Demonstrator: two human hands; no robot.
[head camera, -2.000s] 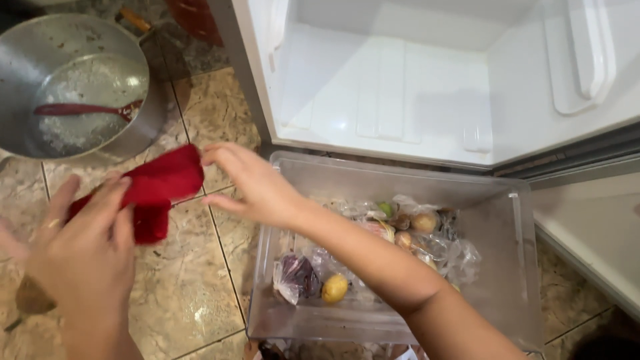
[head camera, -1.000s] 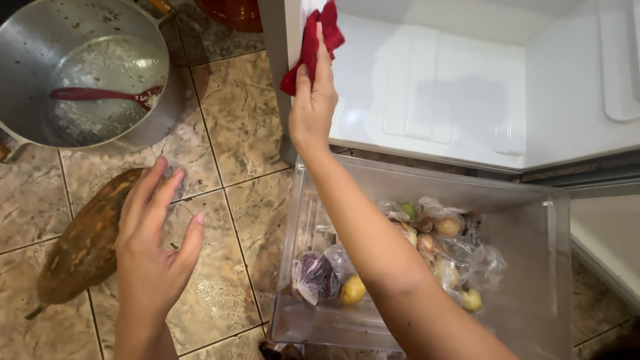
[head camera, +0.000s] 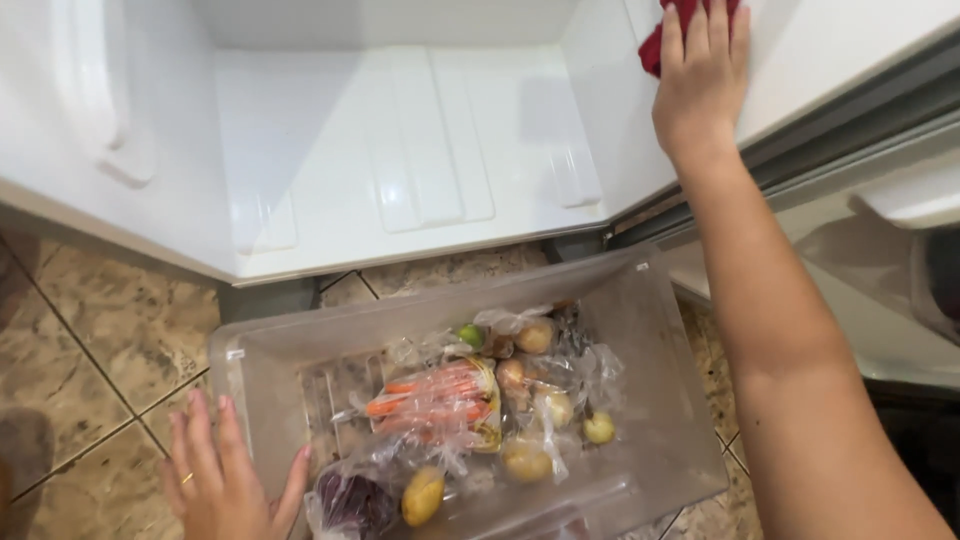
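Note:
My right hand (head camera: 701, 90) presses a red cloth (head camera: 654, 46) flat against the right inner wall of the open refrigerator (head camera: 330, 157), at the top right. My left hand (head camera: 225, 469) holds nothing, its fingers apart, over the left edge of a clear plastic drawer (head camera: 277, 337). In the drawer lie bagged carrots (head camera: 442, 397), a green lime-like fruit (head camera: 471, 335), several onions or potatoes in plastic bags, a yellow potato-like item (head camera: 423, 495) and something purple in a bag (head camera: 352, 501).
The open refrigerator door (head camera: 892, 225) with its shelf stands at the right, beyond my right forearm. Tiled floor (head camera: 90, 442) shows left of the drawer, and a strip of it lies between the drawer and the refrigerator's front edge.
My right hand has moved with the red cloth from the refrigerator's left edge to its right wall. My left hand is now at the drawer's edge. The view has shifted right; pot and squash are out of sight.

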